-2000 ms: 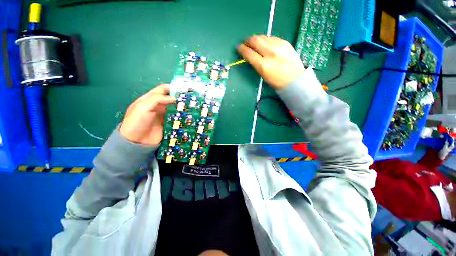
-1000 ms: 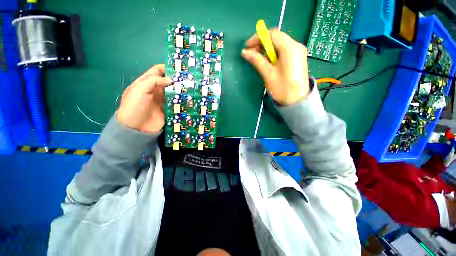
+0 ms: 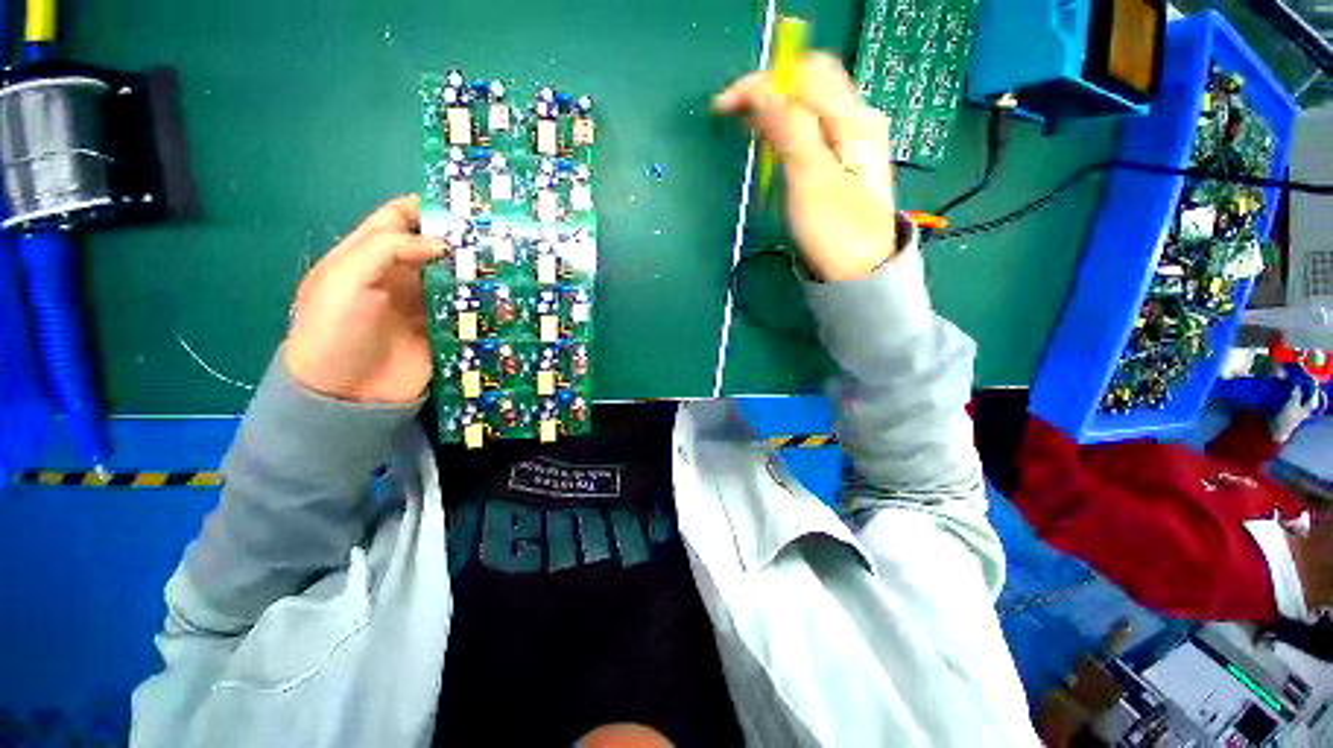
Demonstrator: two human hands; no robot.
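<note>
My left hand [image 3: 358,310] holds a green PCB panel [image 3: 512,263] by its left edge, near mid-height. The panel's component side faces up, with yellow blocks, blue and white parts in two columns. My right hand [image 3: 826,161] is to the right of the panel, beside the white line, and holds yellow tweezers [image 3: 788,66], blurred and pointing down past the palm. The tweezers are apart from the panel. A tiny blue piece [image 3: 655,171] lies on the green mat between the panel and my right hand.
A solder spool [image 3: 66,146] stands left above a blue coiled tube [image 3: 59,329]. A stacked PCB panel [image 3: 921,73], blue soldering station [image 3: 1045,51] and blue parts bin [image 3: 1075,365] are right. Orange-handled cutters [image 3: 927,221] and black cords lie by my right wrist. A person's red sleeve [image 3: 1155,519] shows lower right.
The panel first turned from tilted to upright in the view. The tweezers left its upper right corner and swung round in my right hand. A tiny blue piece now shows on the mat.
</note>
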